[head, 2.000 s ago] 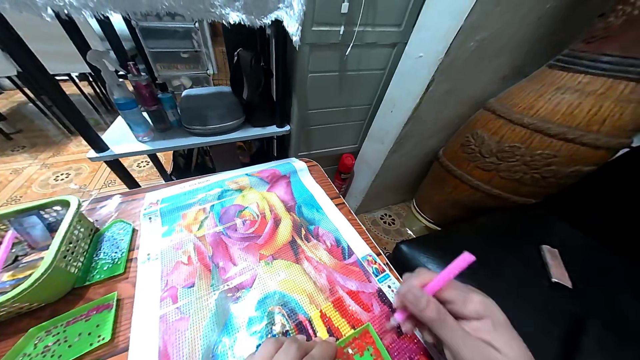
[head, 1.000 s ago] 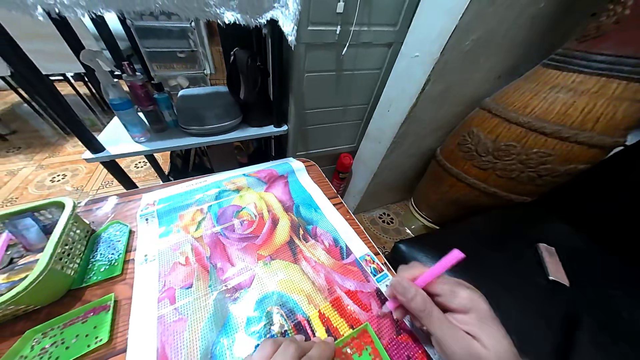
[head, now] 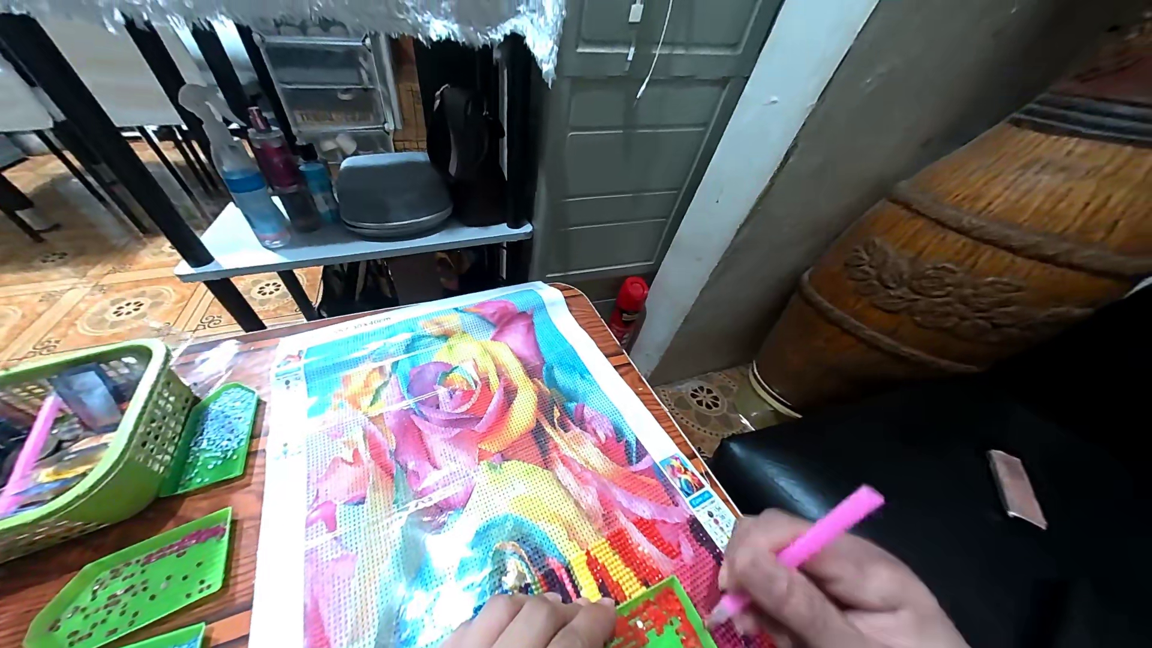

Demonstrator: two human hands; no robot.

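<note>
A diamond painting canvas of colourful roses (head: 477, 423) lies on the wooden table under partly shiny film. My right hand (head: 828, 585) grips a pink applicator pen (head: 832, 526), its tip down at the canvas's lower right, over dark red drills. Resting on the lower edge of the canvas, my left hand (head: 540, 621) has its fingertips against a green tray of red drills (head: 661, 621). Whether those fingers pinch the tray cannot be told. Yellow and red drills (head: 612, 571) are set just above the tray.
Left of the canvas are a green tray of blue drills (head: 216, 436), a green tray with scattered dark drills (head: 135, 576) and a green plastic basket (head: 135, 468). Behind the table stands a shelf (head: 360, 247) with bottles. A black seat (head: 864, 486) is at the right.
The pink pen in my right hand has shifted slightly against the canvas's lower right part. My left hand stays beside the red-drill tray.
</note>
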